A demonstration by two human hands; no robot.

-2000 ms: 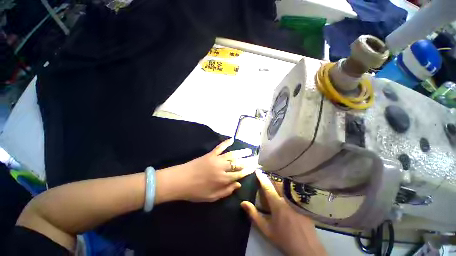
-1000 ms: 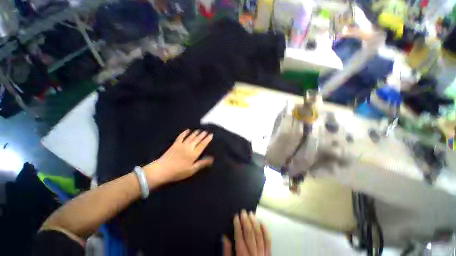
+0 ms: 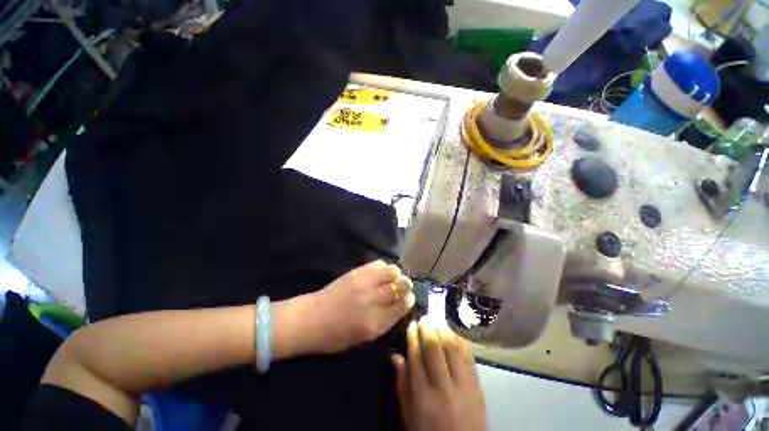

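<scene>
A large black fabric piece covers the table from the back left to the front edge. The off-white sewing machine head stands to its right. My left hand, with a ring and a pale bangle at the wrist, pinches the fabric with bent fingers just left of the needle area. My right hand lies with fingers extended forward at the fabric's right edge, fingertips in the lamp light below the head. The needle and presser foot are mostly hidden by the head and fingers.
Yellow labels are on the white tabletop behind the fabric. Yellow bands ring the post on the head. Black-handled scissors lie under the machine arm. A blue-capped container stands behind the machine. A blue bin is at the lower left.
My left hand has moved from flat on the fabric to the needle area and now pinches the cloth. My right hand has moved up beside it. The view has shifted closer to the machine.
</scene>
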